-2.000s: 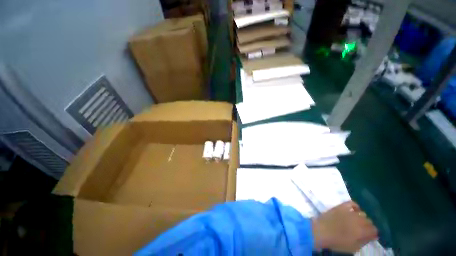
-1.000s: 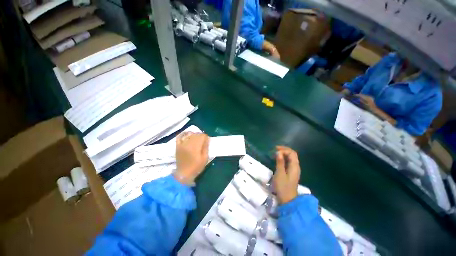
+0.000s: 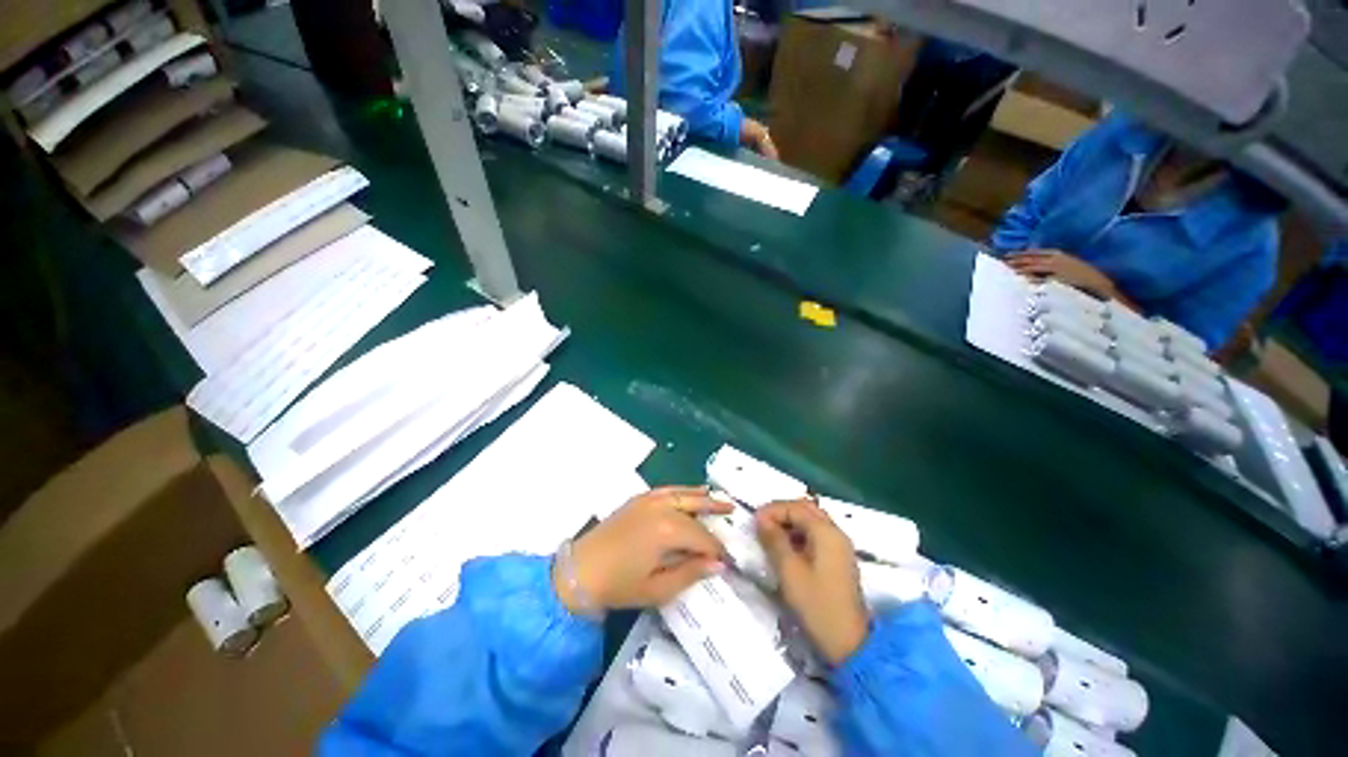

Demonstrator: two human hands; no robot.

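Note:
My left hand (image 3: 646,550) holds a narrow white label strip (image 3: 727,651) with small dark print, which hangs over the rows of white cylindrical units (image 3: 995,609). My right hand (image 3: 810,569) is close beside it, fingertips pinched together over a unit; whether a label is between them is too small to tell. The units lie in rows on a white sheet at the lower middle and right. Printed label sheets (image 3: 495,498) lie on the green bench left of my hands.
An open carton (image 3: 274,569) with a few units stands at left. Loose white papers (image 3: 407,414) and stacked cardboard layers (image 3: 148,141) lie up the left side. A metal post (image 3: 451,163) rises behind. Across the bench are people in blue sleeves and more units (image 3: 1131,355).
The view has shifted slightly. My left hand has moved right with the strip, from the label sheets to over the units. My right hand has come in beside it.

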